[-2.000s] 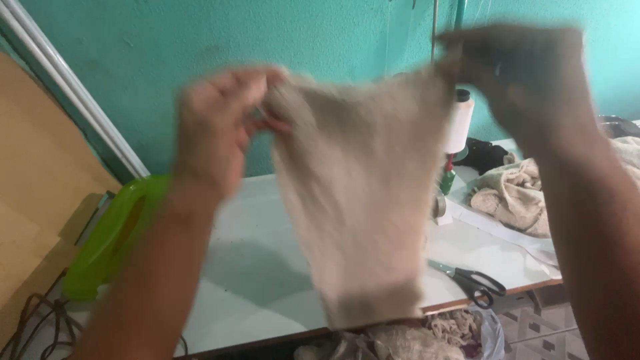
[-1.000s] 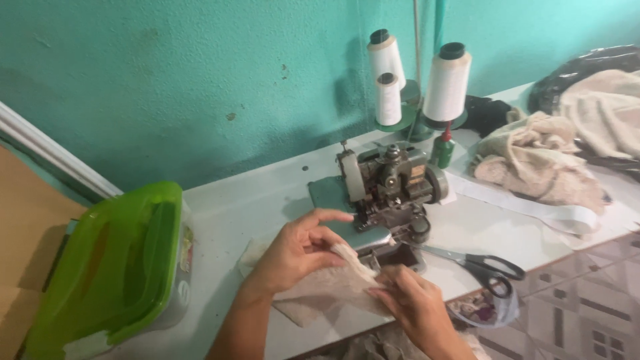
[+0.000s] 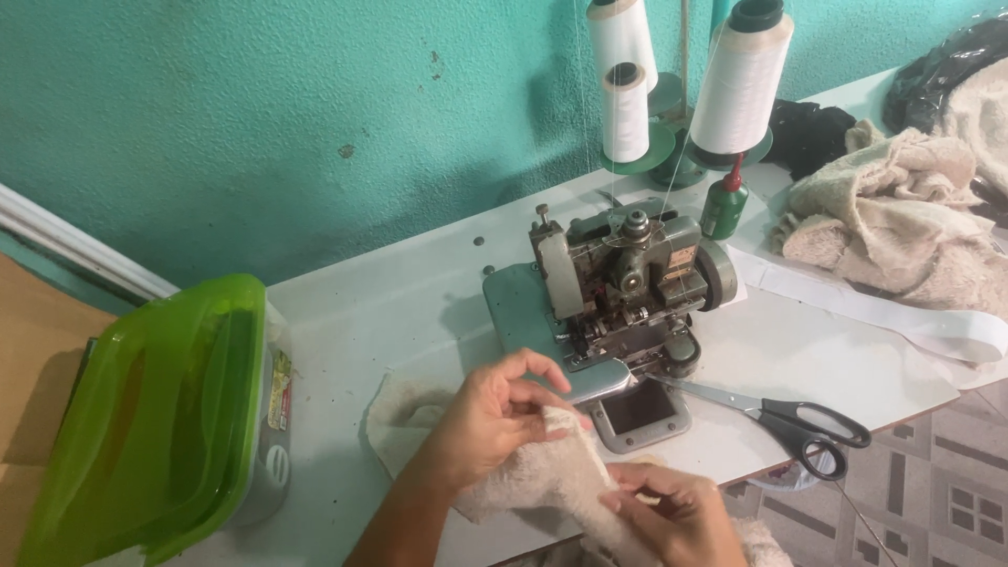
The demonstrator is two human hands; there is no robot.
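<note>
A piece of cream fleecy fabric (image 3: 543,480) lies partly on the white table, its edge raised between both hands. My left hand (image 3: 496,417) pinches the edge just in front of the metal plate of an overlock sewing machine (image 3: 630,268). Lower and to the right, my right hand (image 3: 669,512) grips the same edge near the table's front. Cones of white thread (image 3: 744,79) stand behind the machine, with threads running down to it. Black-handled scissors (image 3: 787,421) lie to the right, blades toward the machine.
A clear plastic box with a green lid (image 3: 157,417) stands at the left. A green bottle with a red tip (image 3: 724,205) is beside the machine. A white elastic band (image 3: 866,307), bunched cream fabric (image 3: 890,213) and black plastic (image 3: 945,71) are at the right. The teal wall (image 3: 315,118) rises behind.
The fabric was held up and spread before the camera; now it is down by the machine, still in both hands. The view has tilted and shifted.
</note>
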